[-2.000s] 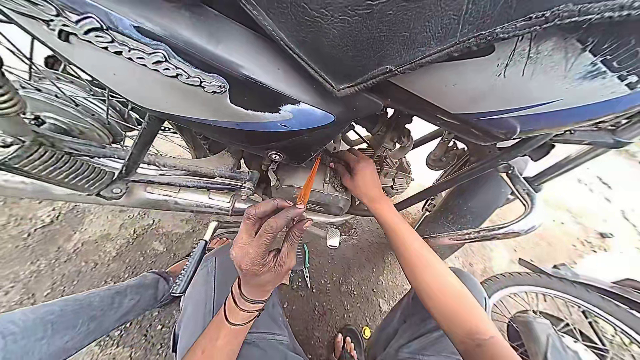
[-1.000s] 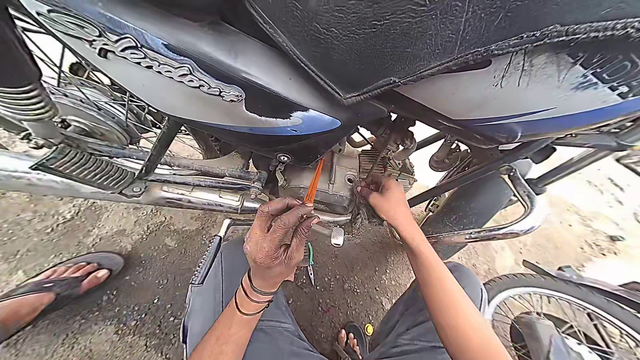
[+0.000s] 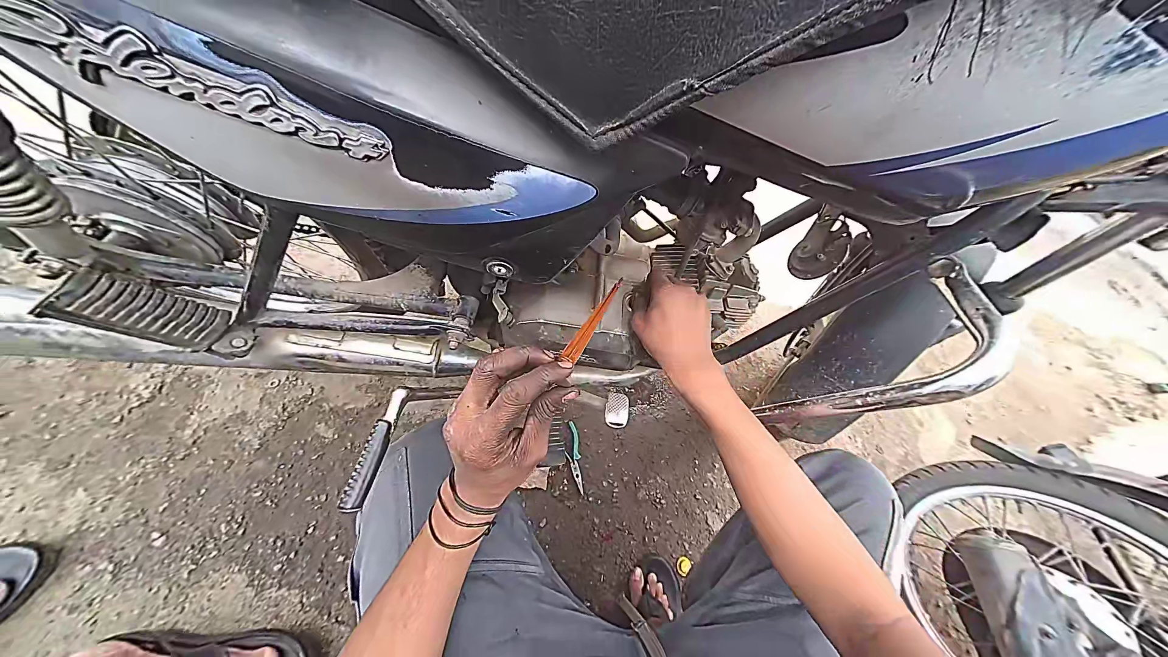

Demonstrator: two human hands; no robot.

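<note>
Between the fingertips of my left hand [image 3: 505,420] is a thin, pointed orange strip [image 3: 589,327], its tip angled up to the right in front of the engine cover [image 3: 570,301] of a motorcycle. My right hand [image 3: 673,319] is at the engine beside the finned cylinder [image 3: 735,297]; its fingertips are hidden behind the hand, so what they touch cannot be seen. The strip's tip stands a little left of that hand. Above both hands are the grey and blue side panel [image 3: 301,155] and the black seat cover [image 3: 639,64].
Pliers [image 3: 574,456] with green handles lie on the ground below the engine. A footpeg [image 3: 128,310] and chrome exhaust pipe [image 3: 365,351] run left. At right are a chrome crash bar [image 3: 967,365] and another spoked wheel [image 3: 1049,547]. Sandalled feet of a person [image 3: 210,643] show at lower left.
My right hand has turned and reaches further up at the engine, its fingertips now hidden. My left hand keeps the orange strip. The other person's feet at the left have moved.
</note>
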